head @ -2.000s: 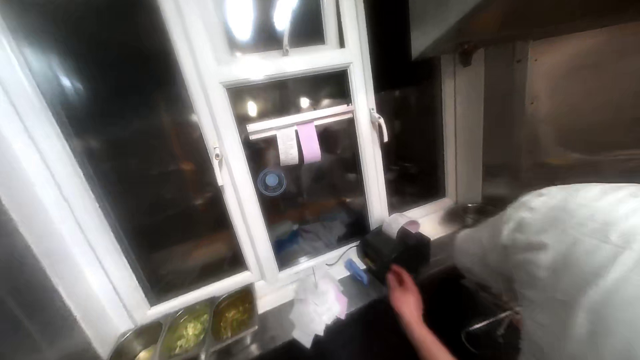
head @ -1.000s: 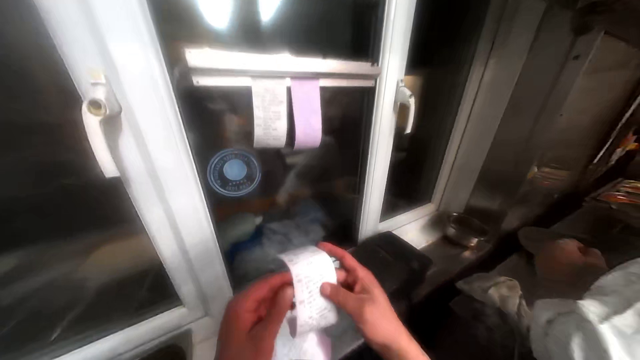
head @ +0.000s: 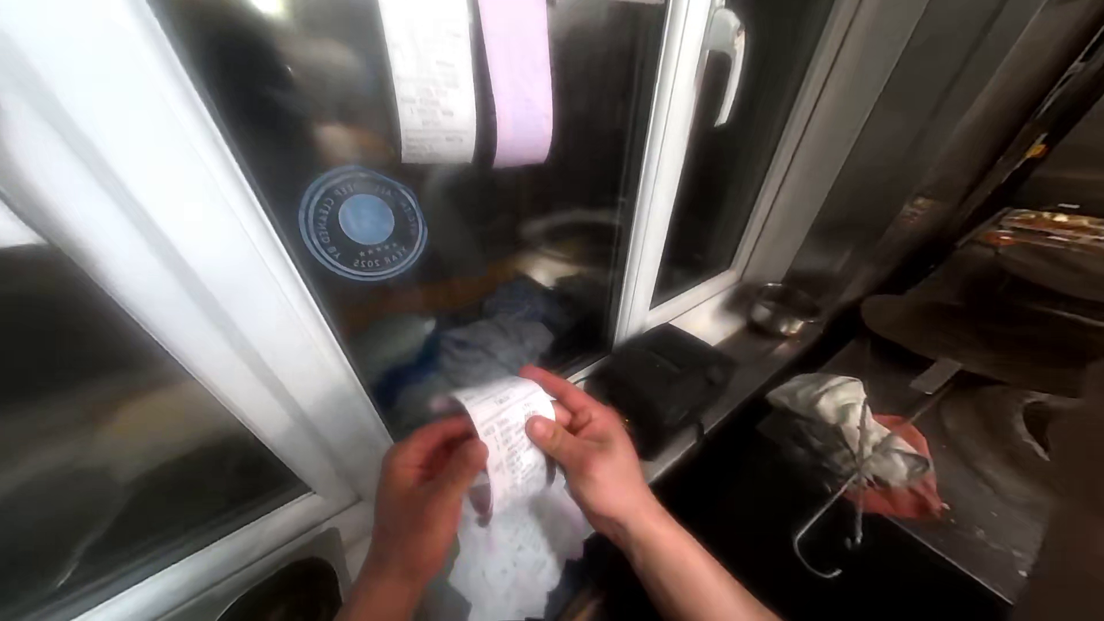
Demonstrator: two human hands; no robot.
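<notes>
A curled paper order ticket with print (head: 513, 440) is held between my two hands. My left hand (head: 423, 492) pinches its left edge with thumb and fingers, and my right hand (head: 595, 448) grips the right edge, thumb on the printed face. Beneath them lies a heap of crumpled white and pinkish paper (head: 509, 552). To the right of my right hand, a black ticket printer (head: 660, 384) stands on the sill. A white printed ticket (head: 431, 86) and a pink one (head: 522, 86) hang before the window above my hands.
White window frames (head: 267, 285) rise in front and to the left, one with a handle (head: 729, 65). A small metal bowl (head: 783, 310) stands on the sill. At the right are a round flat pan (head: 940, 336), cloths (head: 854, 423) and metal tongs (head: 832, 526) by the cooking surface.
Two seconds ago one hand was at the printer, with paper on top of it; since then both hands have come together on a ticket. The view has moved closer to the window.
</notes>
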